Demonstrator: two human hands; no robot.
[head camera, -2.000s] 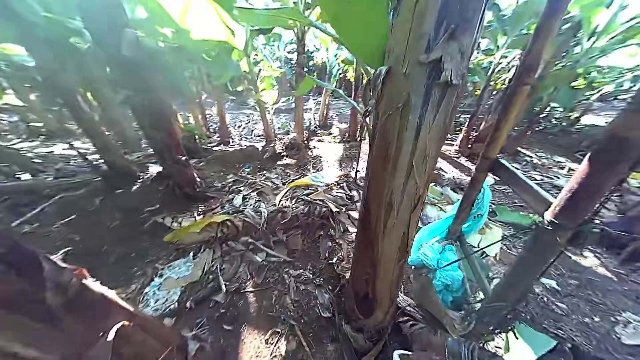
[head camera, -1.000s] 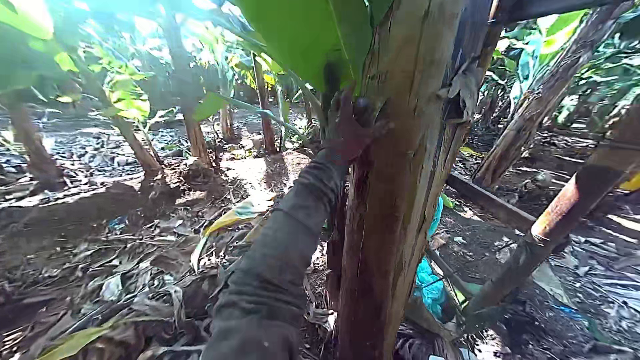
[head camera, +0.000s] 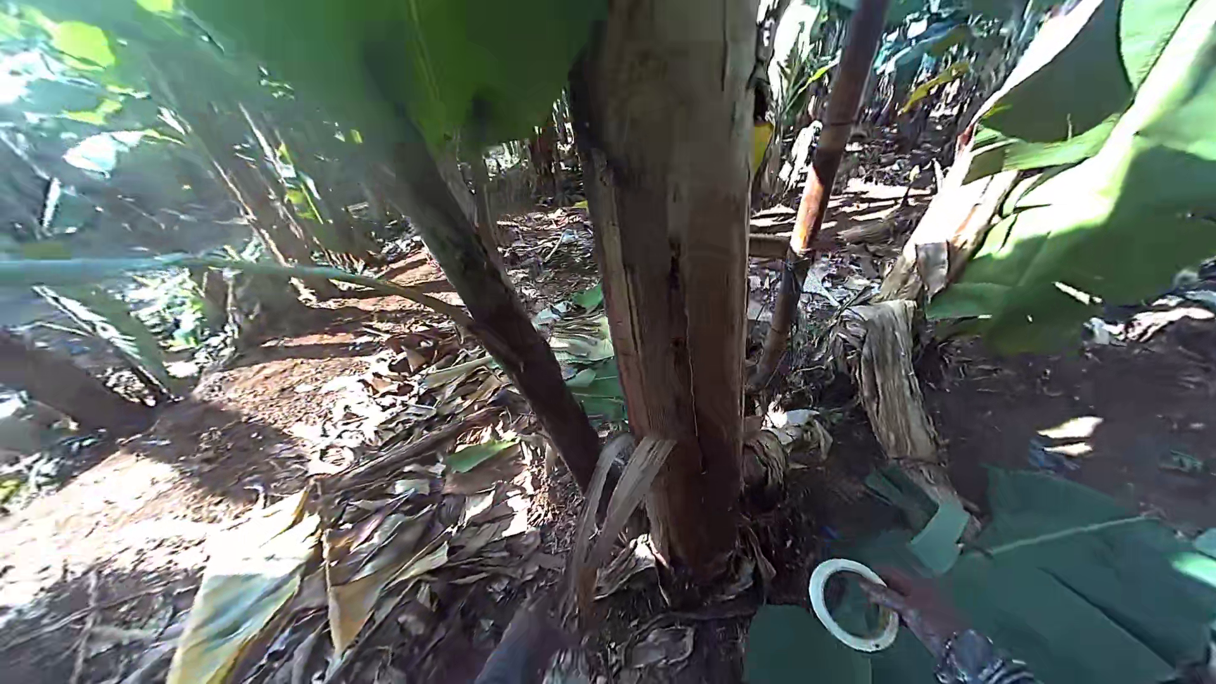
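Note:
At the lower right, my right hand holds a pale ring-shaped roll, with its fingers through or against the ring's right side. Large green banana leaf pieces lie on the ground beneath and beside it. A sleeved forearm enters at the bottom centre, blurred; its hand cannot be made out near the dry fibre strips that hang by the base of the banana pseudostem. This thick brown stem rises upright in the middle.
A thin dark stem leans against the left of the thick one. A brown pole stands behind at the right. Broad green leaves hang at the right, another overhead. Dry leaf litter covers the ground at left.
The view has swung to a different side or stem. One second ago a sleeved arm reached up with its hand against a trunk; now a forearm is low, and the hand with the pale ring shows.

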